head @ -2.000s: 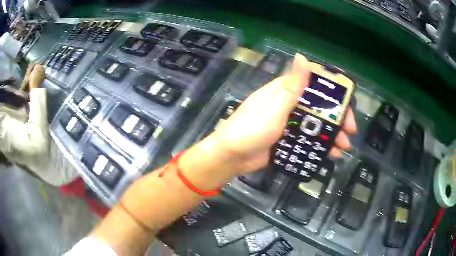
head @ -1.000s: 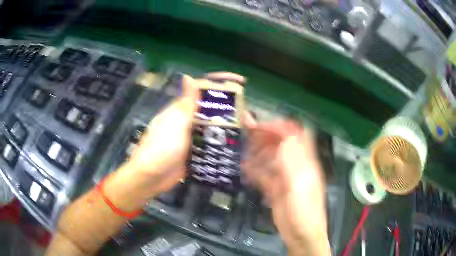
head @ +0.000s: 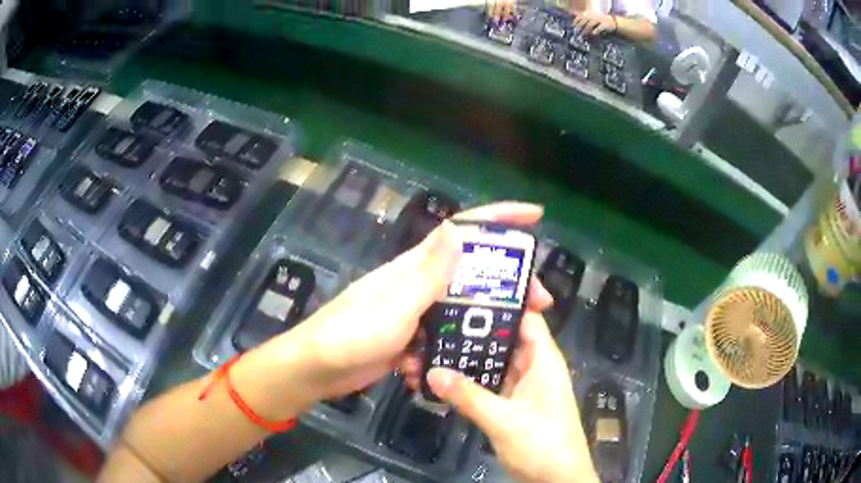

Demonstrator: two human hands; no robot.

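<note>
A black bar phone [head: 479,325] with a gold-rimmed lit screen is held upright, keys facing me, above a clear blister tray [head: 219,344]. My left hand [head: 401,292] holds the phone along its left side, with fingers behind its top. My right hand [head: 529,401] grips the lower right side, its thumb on the lower number keys. The thumb hides part of the bottom keys. Several face-down phones lie in the tray below, such as one phone back [head: 277,300] at the left.
Another tray of phones [head: 156,231] is on the left. A small fan [head: 752,330] and a red pen [head: 678,448] are at the right. A green conveyor belt [head: 312,104] runs behind. Another person's hands [head: 590,23] are beyond it.
The view has swung right since the first frame. My right hand has come onto the phone's lower right, thumb on the keys. The screen shows a brighter page.
</note>
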